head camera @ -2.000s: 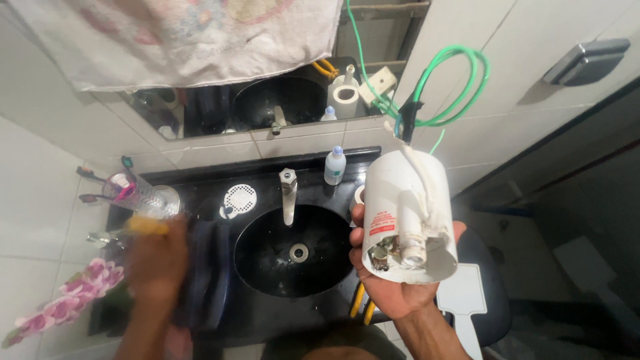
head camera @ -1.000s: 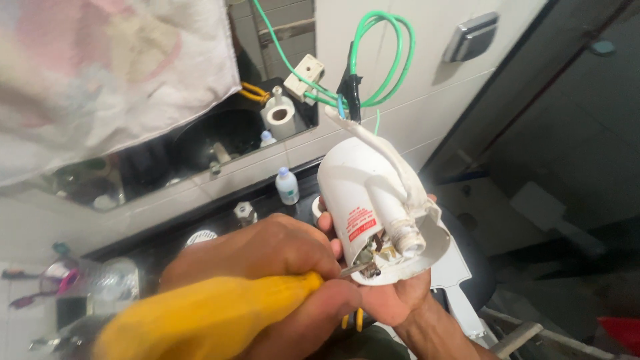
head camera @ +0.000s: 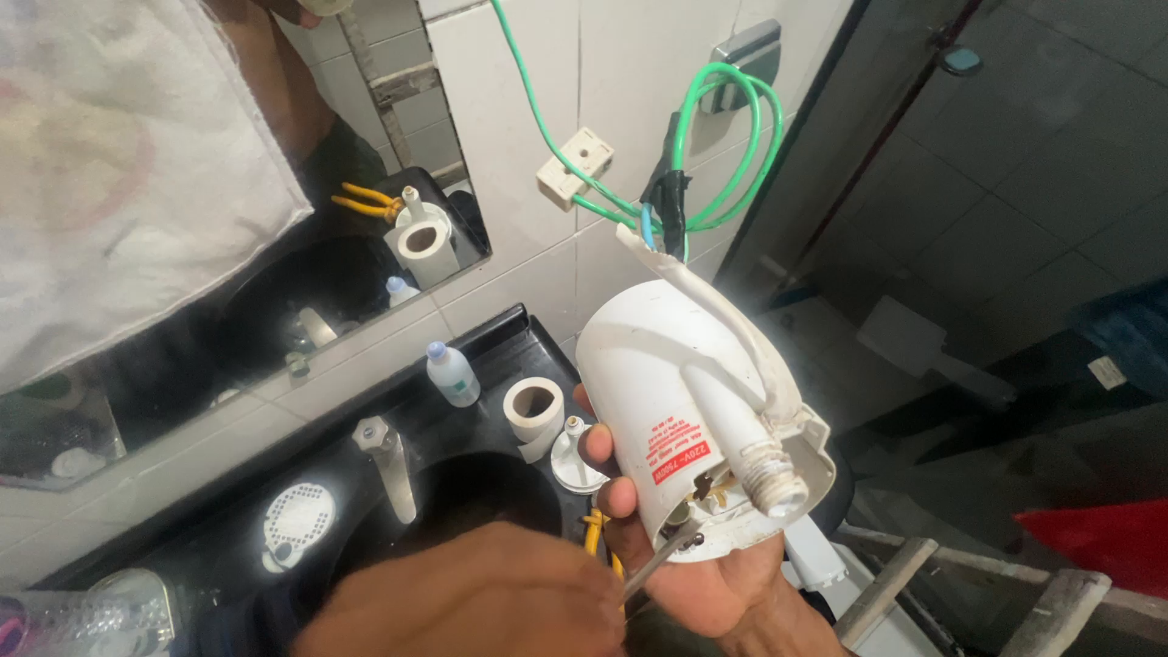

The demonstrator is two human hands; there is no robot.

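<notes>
My right hand point(head camera: 721, 584) holds the white plastic body of an electric shower head point(head camera: 675, 383) from below, its open end toward me. Fingers wrap its left side. It bears red writing and has a threaded pipe end point(head camera: 771, 479). A white cable sleeve runs up to green wires point(head camera: 753, 137) and black tape point(head camera: 671, 192). My left hand point(head camera: 474, 593), blurred, grips a screwdriver point(head camera: 659, 561); its metal shaft reaches the lower rim beside a small screw point(head camera: 698, 539). The handle is hidden by the hand. Whether the tip touches the screw, I cannot tell.
On the black countertop point(head camera: 347, 447) are a faucet point(head camera: 388, 465), a small bottle point(head camera: 453, 374), a tape roll point(head camera: 534, 411), a white round part with a post point(head camera: 577, 461), yellow-handled pliers point(head camera: 593, 534) and a perforated disc point(head camera: 299, 525). A wooden ladder point(head camera: 885, 589) stands lower right.
My left hand has come from the counter's left side to the shower body with the yellow-handled screwdriver, and now sits lower than a second ago. The view has shifted right and closer.
</notes>
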